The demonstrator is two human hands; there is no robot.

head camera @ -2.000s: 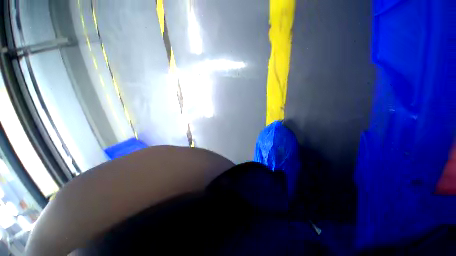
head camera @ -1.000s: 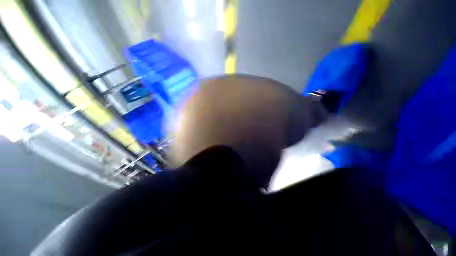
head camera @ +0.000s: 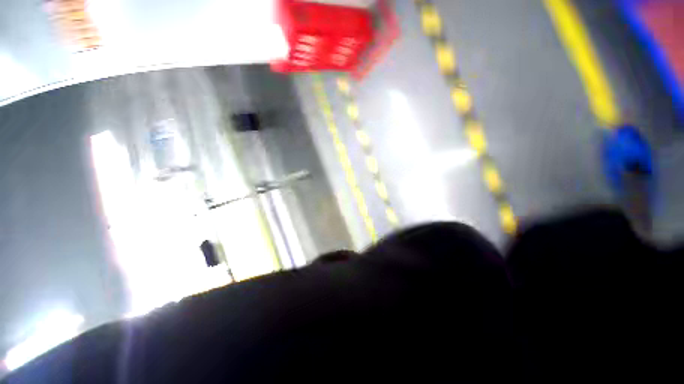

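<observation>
Neither of my hands can be made out. My dark clothing (head camera: 420,300) fills the lower part of the view. A bright blue shoe cover (head camera: 628,154) is on a foot at the right, at the end of a plain yellow floor line (head camera: 589,60). Part of a blue-edged thing with a red inside (head camera: 667,37), likely a crate, is cut off by the upper right corner. The picture is blurred.
A red box with white writing (head camera: 326,34) stands at the foot of a white pillar (head camera: 187,34). Yellow-black striped tape (head camera: 461,97) crosses the grey glossy floor. A bright window-like area with a thin bar lies at the left.
The view has swung round. The red box and white pillar have come into view; the blue crates at the left and the bare skin-toned shape have gone. The shoe cover shows smaller, further right.
</observation>
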